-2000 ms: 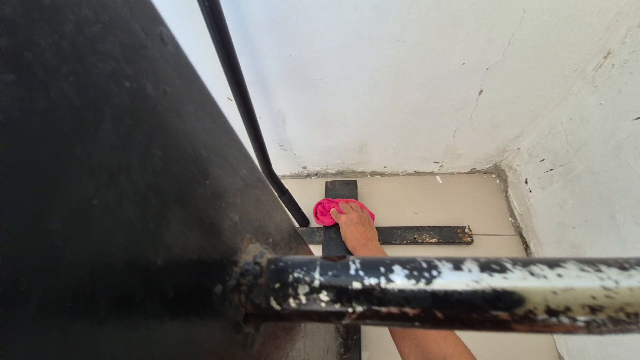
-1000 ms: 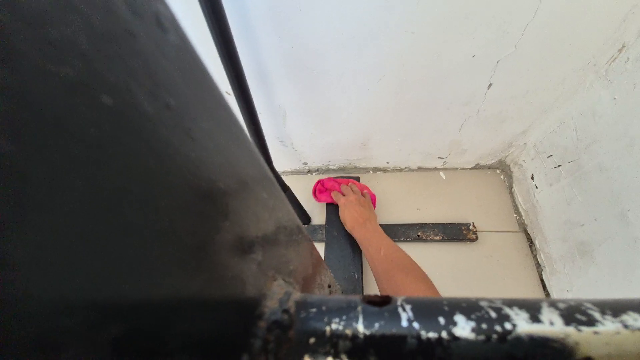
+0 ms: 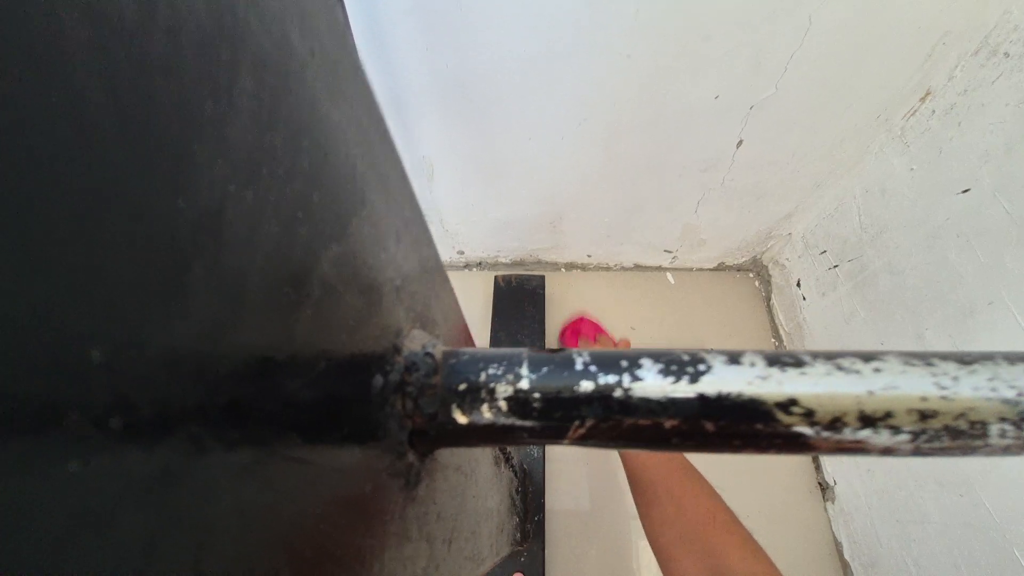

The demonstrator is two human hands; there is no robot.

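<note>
Beyond a painted metal pipe [image 3: 720, 400], my right hand [image 3: 604, 342] rests on a bright pink cloth [image 3: 581, 330], with its fingertips showing just above the pipe. The pipe covers most of the hand; my forearm shows again below it. The cloth is over the pale tiled floor, a little right of a flat black metal bar [image 3: 518, 312] that runs away from me, and does not touch the bar. My left hand is not seen; a tiny skin-coloured spot at the bottom edge is too small to identify.
A large dark metal panel [image 3: 200, 200] fills the left side, joined to the pipe by a rough weld. A cracked white wall [image 3: 608, 120] stands behind and a scuffed white wall [image 3: 920, 320] at right. Pale floor tiles [image 3: 688, 308] lie between them.
My right hand and the pink cloth have moved right, off the far end of the black bar onto the floor beside it. The view has shifted; the pipe now hides the crosswise bar.
</note>
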